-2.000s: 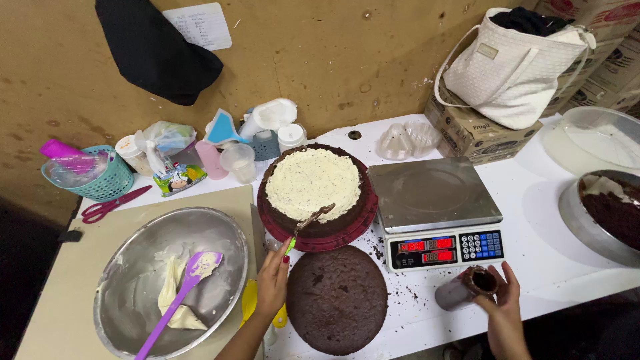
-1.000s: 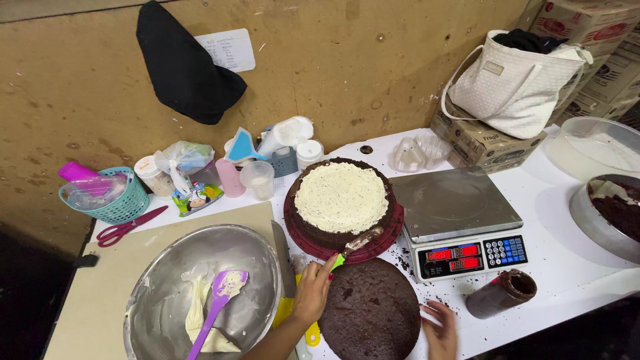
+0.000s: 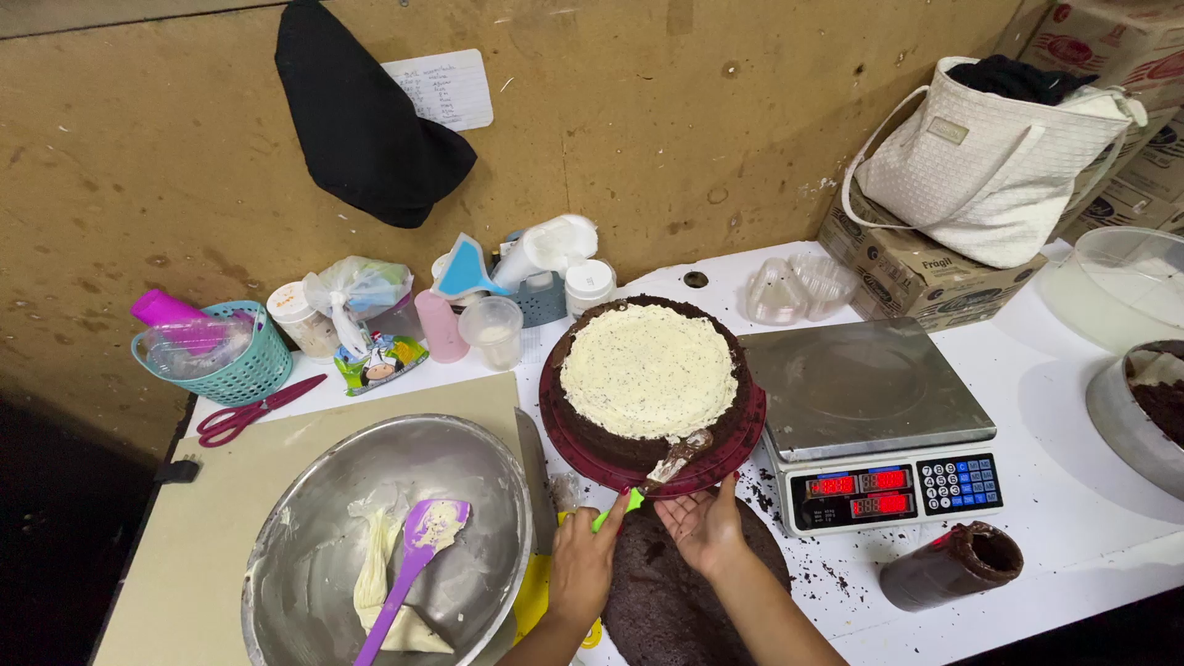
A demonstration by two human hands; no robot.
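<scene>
A chocolate cake layer topped with speckled cream [image 3: 647, 375] sits on a dark red turntable [image 3: 552, 444]. My left hand [image 3: 585, 564] grips the green handle of a small spatula [image 3: 680, 458], whose smeared blade rests at the cake's front edge. My right hand [image 3: 703, 532] is palm up with fingers spread, its fingertips at the turntable's front rim. Below both hands lies a second round chocolate cake [image 3: 666, 601], partly covered by my right forearm. To the left, a steel bowl [image 3: 305, 481] holds a purple spatula [image 3: 407, 573] and a cream-smeared piping bag [image 3: 375, 564].
A digital scale [image 3: 860, 388] stands right of the turntable, with an open chocolate-smeared jar [image 3: 948, 566] in front. Magenta scissors [image 3: 259, 412], a teal basket [image 3: 222, 361], cups and plastic containers line the back. Farther right are a cake pan [image 3: 1110, 407], a cardboard box [image 3: 925, 277] and a white bag [image 3: 990, 157].
My right hand has let go of the jar, which now stands by the scale, and has moved left to the turntable's front. My left hand keeps the green-handled spatula.
</scene>
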